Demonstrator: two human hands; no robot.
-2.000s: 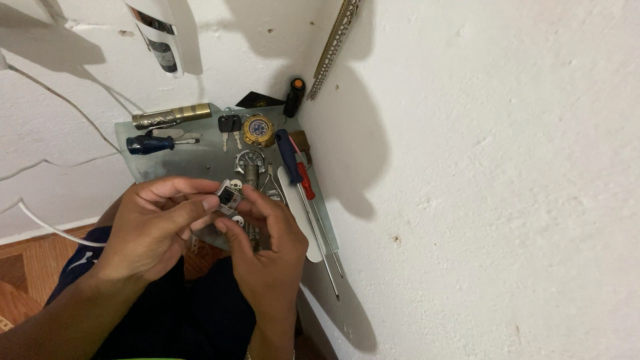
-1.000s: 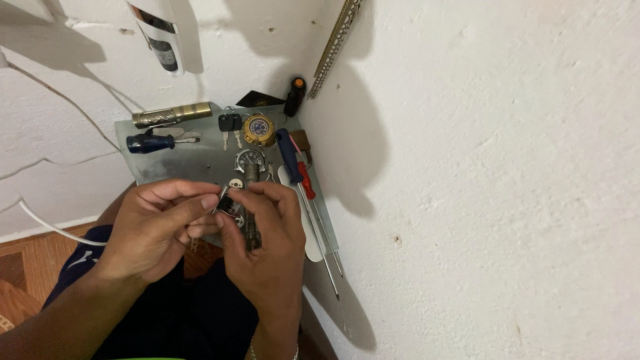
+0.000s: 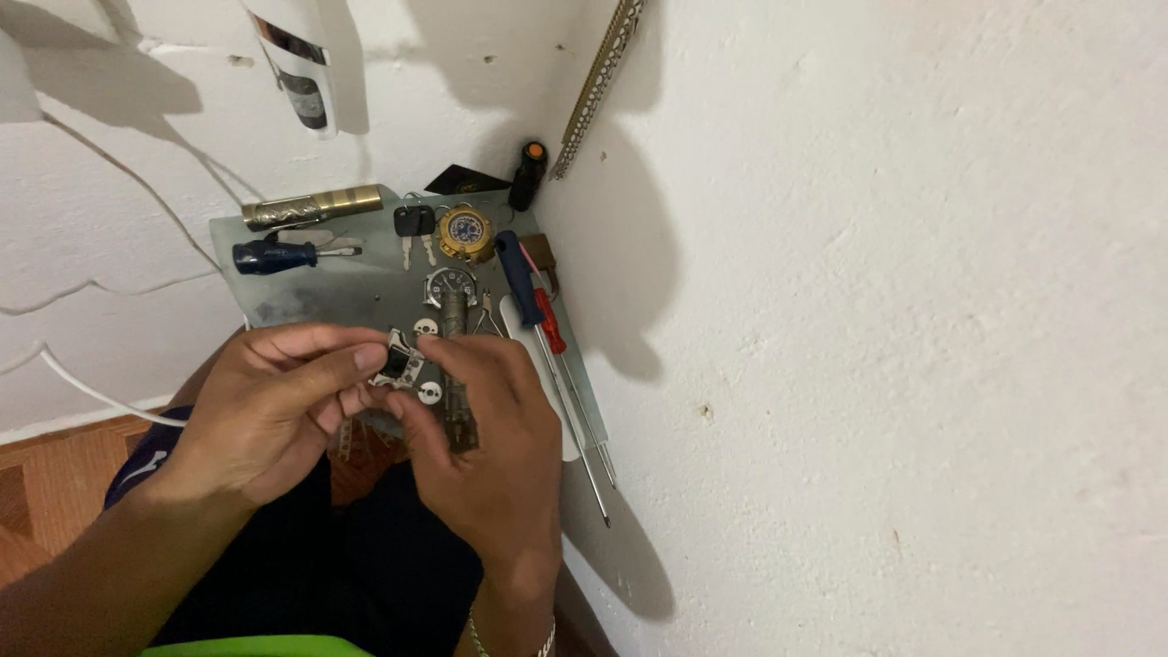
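Note:
My left hand point(image 3: 274, 401) pinches a small white and black device part point(image 3: 400, 359) between thumb and fingers. Two round white discs with dark centres stand out at its right side. My right hand point(image 3: 484, 420) is curled at that side, thumb and index fingertip at the part's edge; whether they grip it is unclear. Just beyond the hands, on a glass shelf point(image 3: 310, 292), lies a wristwatch point(image 3: 450, 286) with a dark dial, its strap partly hidden by my right hand. Small pliers point(image 3: 486, 315) lie beside it, partly covered.
Around the shelf lie a blue screwdriver point(image 3: 274, 256), a brass-coloured cylinder point(image 3: 315, 208), keys point(image 3: 415, 224), a gold watch point(image 3: 465, 233), a padlock point(image 3: 540, 255), and long screwdrivers with blue point(image 3: 518, 283) and red point(image 3: 550, 321) handles. A white wall point(image 3: 867, 319) stands close at the right.
My right fingers have shifted about the small part, moving off its face towards its right edge since one second ago. More of the part shows now. My left hand keeps its pinch.

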